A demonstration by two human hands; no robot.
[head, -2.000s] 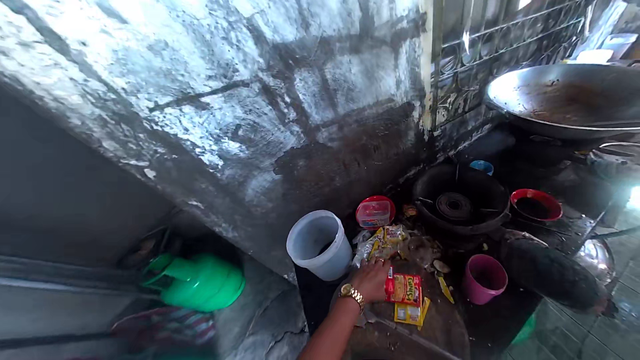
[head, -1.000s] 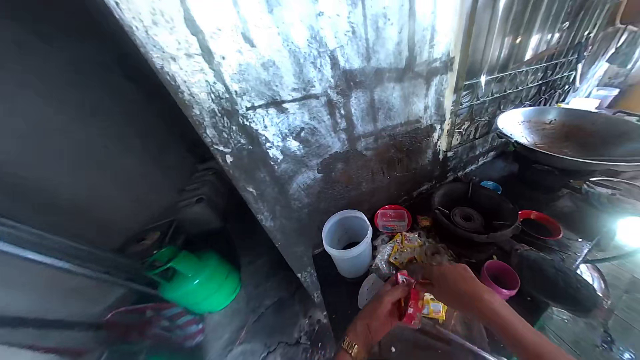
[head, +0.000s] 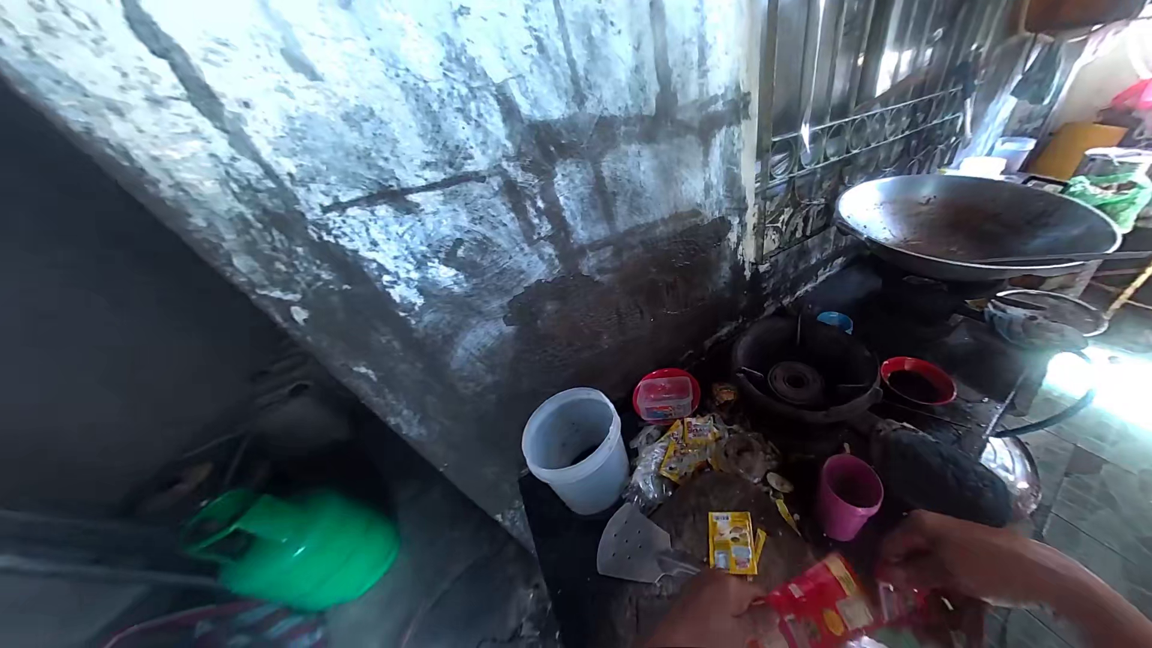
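Observation:
At the bottom of the head view my left hand [head: 706,614] grips one side of a red and yellow seasoning packet [head: 823,605]. My right hand [head: 940,553] is closed at the packet's right side, on a blurred red part of it; whether that part is torn off, I cannot tell. A yellow sachet [head: 732,543] lies on the round wooden board [head: 693,504] above my left hand. Left of it rests a perforated metal spatula [head: 633,544]. A pink plastic cup [head: 849,497] stands above and left of my right hand.
A white plastic bucket [head: 579,454] stands by the wall, with crumpled wrappers [head: 691,445] beside it. Behind are a red lid with a clear container [head: 666,396], a black gas burner [head: 796,382] and a red bowl [head: 918,381]. A large wok [head: 976,225] sits at right; a green gas cylinder [head: 306,547] stands lower left.
Two seconds ago one hand reached onto the red packet on the board. Both hands then held it over the board; now they have it lower, nearer the bottom edge, and the yellow sachet is uncovered.

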